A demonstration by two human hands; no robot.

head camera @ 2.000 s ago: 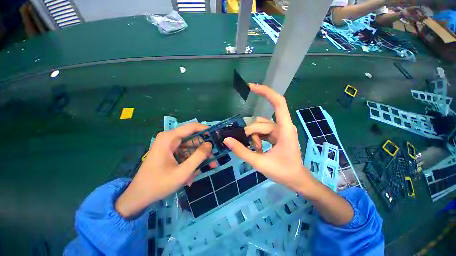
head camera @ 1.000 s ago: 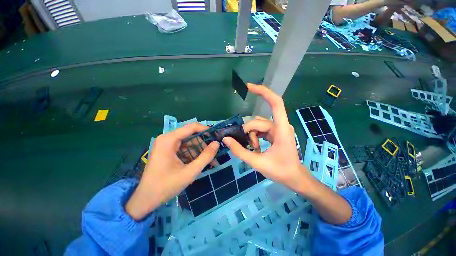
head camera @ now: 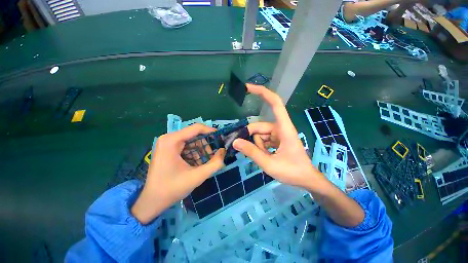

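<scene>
My left hand (head camera: pixel 177 164) grips the left part of a thin black front housing (head camera: pixel 206 146), its grid of small key openings between thumb and fingers. My right hand (head camera: pixel 279 141) has its thumb and bent fingers at the right end of the housing, over the window area. A small dark rectangle (head camera: pixel 237 89) sticks to the tip of my raised right index finger. Below the hands, a pale blue carrier sheet with black rectangles (head camera: pixel 229 185) lies on a heap of empty blue liners (head camera: pixel 246 221). Fingers partly hide the housing's window.
A grey post (head camera: pixel 303 54) stands just beyond my right hand. A carrier sheet (head camera: pixel 328 128) and a pile of black housings, some yellow-trimmed (head camera: pixel 397 172), lie at right. Yellow piece (head camera: pixel 78 116) lies left on the green belt. Another person's arm (head camera: pixel 367 7) shows at far right.
Loose pieces on the belt have moved left, and a dark housing and thin yellow piece now show near the post. My right thumb and the dark rectangle on my index finger have shifted slightly.
</scene>
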